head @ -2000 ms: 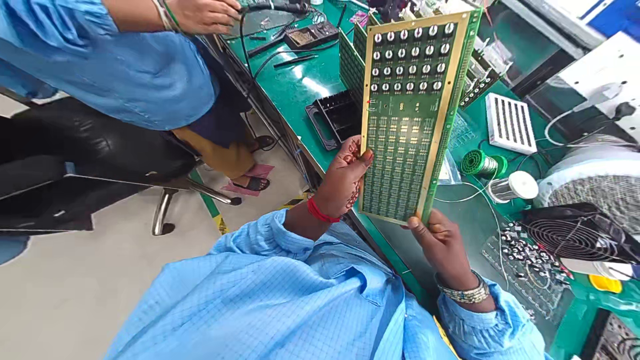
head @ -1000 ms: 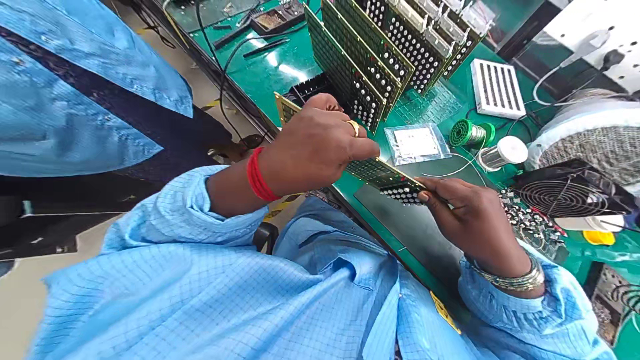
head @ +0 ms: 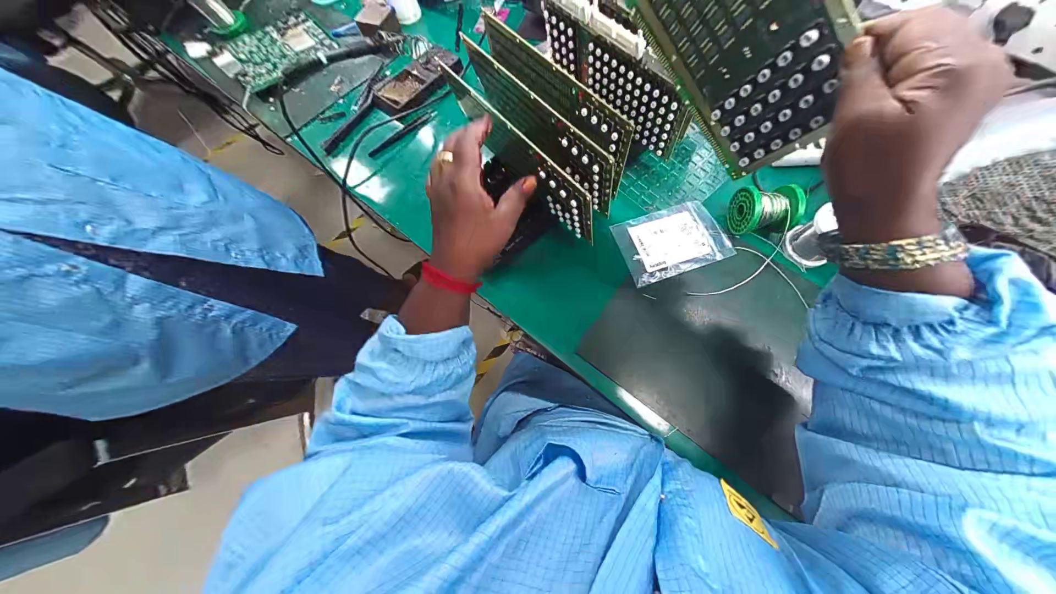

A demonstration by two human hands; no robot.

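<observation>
Raised at the upper right, my right hand (head: 916, 107) grips the edge of a green circuit board (head: 742, 66) with rows of round white-topped parts. My left hand (head: 472, 202) is beside the nearest of several upright circuit boards (head: 528, 157), fingers spread; whether its fingertips touch that board I cannot tell. These boards stand on edge in a row, partly over a black holder (head: 524, 227) that my left hand partly hides. Behind them are more upright boards (head: 631, 91) with white connectors along the top.
On the green bench mat (head: 549, 285) lie a clear bag with a printed label (head: 672, 239), a green wire spool (head: 763, 208) and a black mat (head: 701, 346). A tray (head: 412, 82), cables and another board (head: 276, 54) are farther back. A person in blue (head: 124, 247) is at left.
Both hands were on one board a second ago; now my right hand holds a board high at the right. My left hand has let go and is beside the upright row.
</observation>
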